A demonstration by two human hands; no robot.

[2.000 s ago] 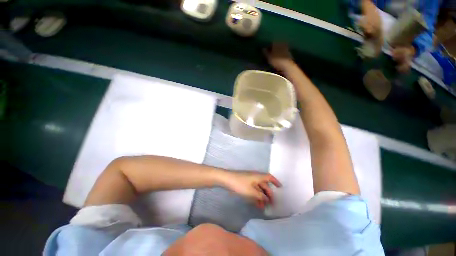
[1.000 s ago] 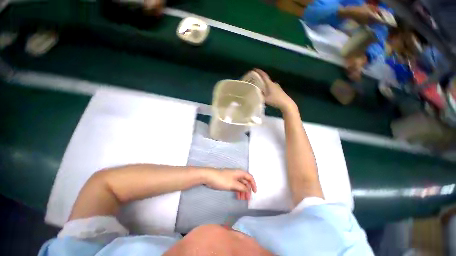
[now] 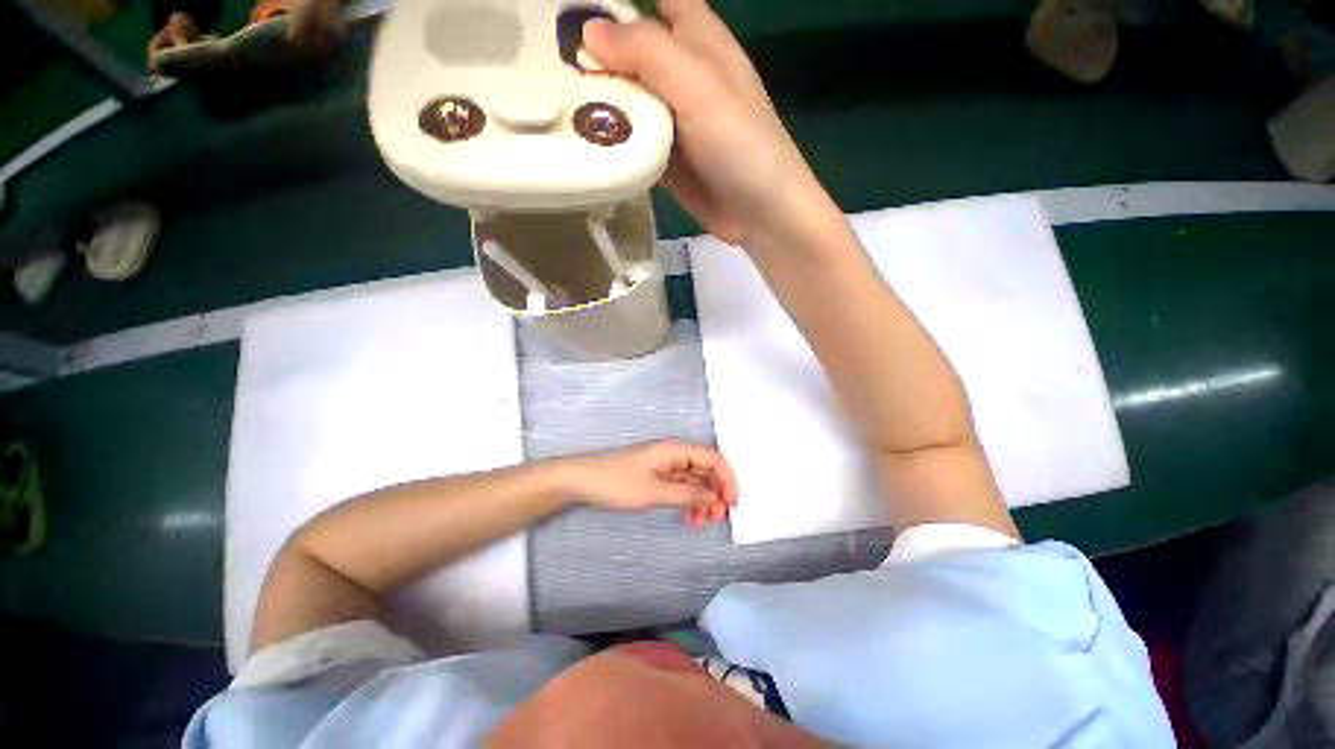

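A cream humidifier top unit (image 3: 527, 154) is held up close to the camera, with its two round brown eyes and dark oval facing me. My right hand (image 3: 718, 125) grips its right side, with the thumb at the dark oval. The cream water tank (image 3: 615, 315) stands below and behind the unit, which hides part of its opening. Two white wicks (image 3: 514, 274) show inside the tank. My left hand (image 3: 666, 480) rests over the grey ribbed sheet (image 3: 615, 563), holding nothing, its fingers loosely curled and apart.
White foam pads lie left (image 3: 366, 395) and right (image 3: 908, 322) of the grey sheet. Cream pieces (image 3: 120, 242) sit on the green belt (image 3: 308, 220) at the far left. A beige-brown piece (image 3: 1073, 37) is at the upper right. Another person's hands (image 3: 183, 44) show at the upper left.
My right hand has come back from the belt with a top unit and lifted it toward the camera, over the tank. My left hand stays over the grey sheet. The view has turned.
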